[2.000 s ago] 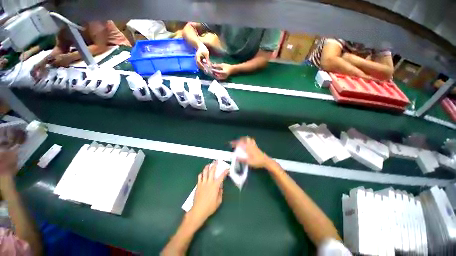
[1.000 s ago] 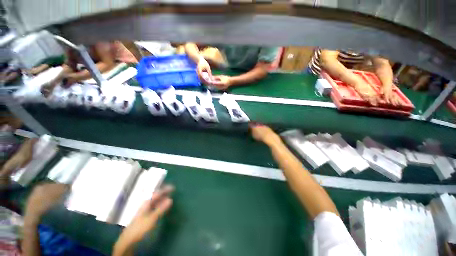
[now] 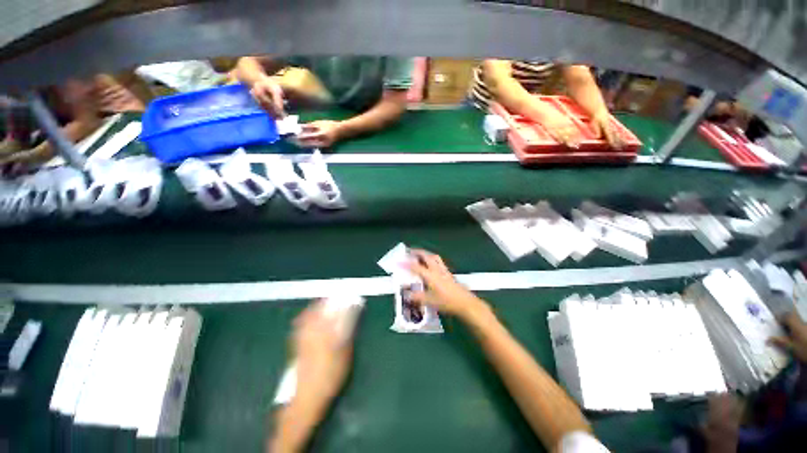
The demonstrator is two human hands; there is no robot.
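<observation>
My right hand (image 3: 434, 281) holds a white bagged product (image 3: 414, 310) by its upper part, over the worktop just in front of the white strip. A dark shape shows through the pouch. My left hand (image 3: 320, 341), blurred, is on a slim white retail box (image 3: 343, 310) to the left of the pouch. The box's ends show above and below the hand; its middle is hidden. The box and the pouch are apart.
White boxes stand in rows at left (image 3: 128, 367) and right (image 3: 633, 349). Pouches (image 3: 252, 181) and loose boxes (image 3: 540, 232) lie on the belt. Across are a blue bin (image 3: 208, 124), red trays (image 3: 575, 157) and other people's hands. Another person's hand is at the far right.
The view has turned right. Since one second ago, my right hand has come back from the belt with a pouch, and my left hand has moved from the left row onto a box.
</observation>
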